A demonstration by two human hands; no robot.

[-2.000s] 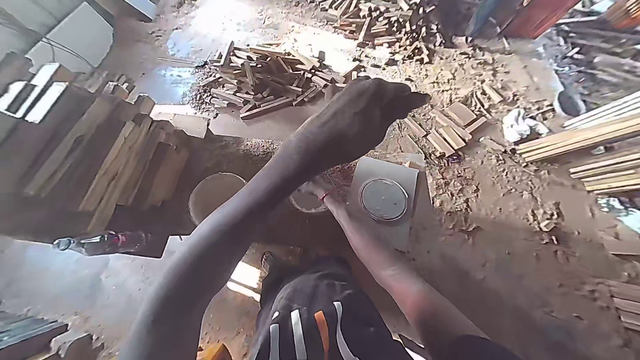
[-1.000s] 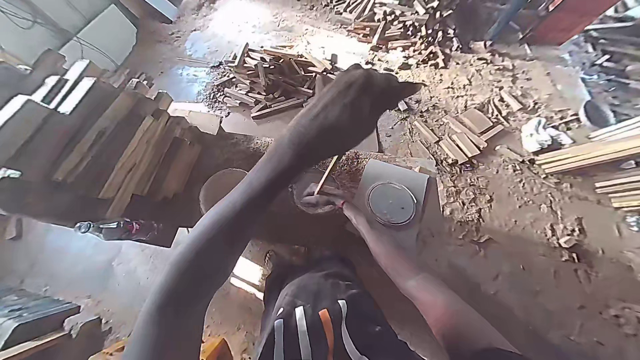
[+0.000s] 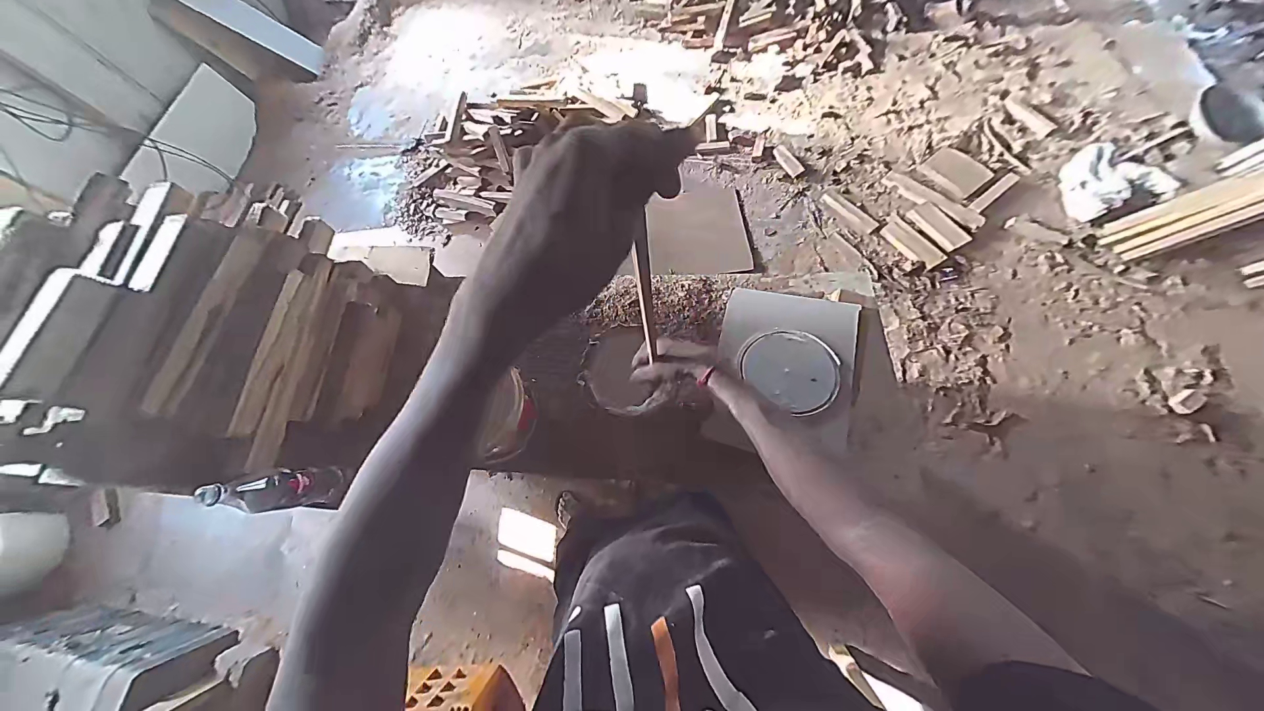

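Note:
My left hand (image 3: pixel 592 188) is raised high at the centre, its fingers curled at the upper end of a thin wooden stick (image 3: pixel 644 286); its grip is partly hidden by the hand itself. Lower down, my right hand (image 3: pixel 676 363), with a red band at the wrist, is at the stick's lower end. Beneath that hand lies a round disc or lid (image 3: pixel 614 373) on the dark bench. To the right, a round metal lid or tin (image 3: pixel 790 372) rests on a pale board (image 3: pixel 736 321). Behind my left forearm a round container (image 3: pixel 512 420) is partly hidden.
Stacked wood blocks (image 3: pixel 276 346) stand at the left, with a plastic bottle (image 3: pixel 272 490) in front. Beyond the bench lie a heap of wood offcuts (image 3: pixel 474 168), a flat board (image 3: pixel 696 227) and scattered wood pieces (image 3: pixel 928 227). Long strips (image 3: pixel 1185 217) lie at the far right.
The stick, not visible two seconds ago, now stands between my hands. My left hand has moved left from its earlier outstretched position, and more of the round container shows.

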